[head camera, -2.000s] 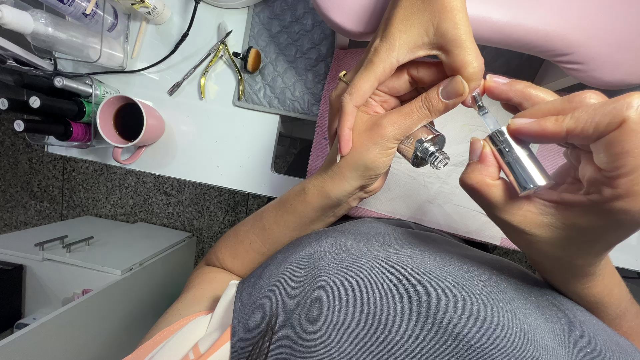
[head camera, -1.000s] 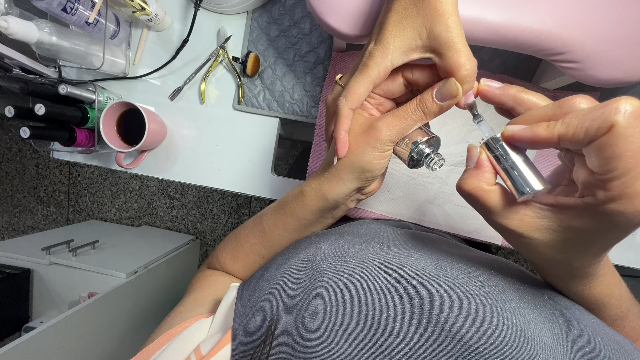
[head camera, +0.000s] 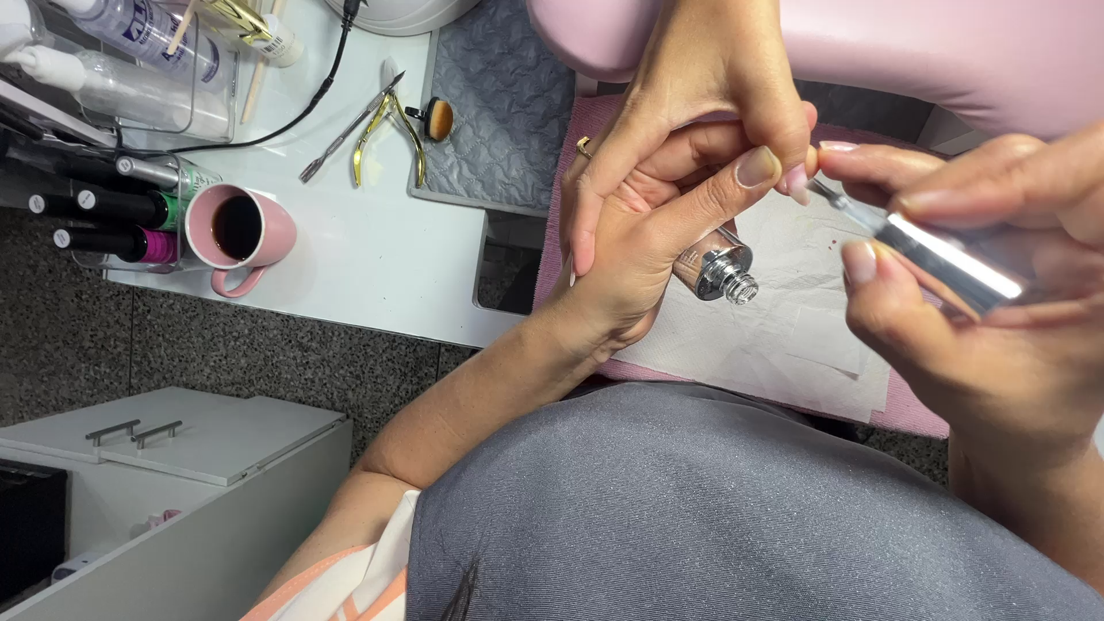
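My left hand (head camera: 638,216) holds a finger of another person's hand (head camera: 716,78), which reaches in from the top, between thumb and fingers. The same hand keeps an uncapped nail polish bottle (head camera: 711,263) in its palm, neck pointing down and right. My right hand (head camera: 975,276) grips the silver cap (head camera: 949,263) of the bottle's applicator. Its brush (head camera: 830,191) points up and left, with the tip at the pink nail (head camera: 795,183) of the held finger. The exact contact between bristles and nail is too small to tell.
Under the hands lie white paper towels (head camera: 776,345) on a pink towel (head camera: 918,405). A pink armrest (head camera: 906,60) runs along the top. To the left are a mug of dark liquid (head camera: 280,231), cuticle nippers (head camera: 371,142), a metal pusher (head camera: 349,129), a round brush (head camera: 438,119) and several polish bottles (head camera: 121,207).
The brush, pointing up beside the fingertips two seconds ago, now lies lower against the nail. My right hand has turned the cap flatter. My left hand keeps its hold on the finger and bottle.
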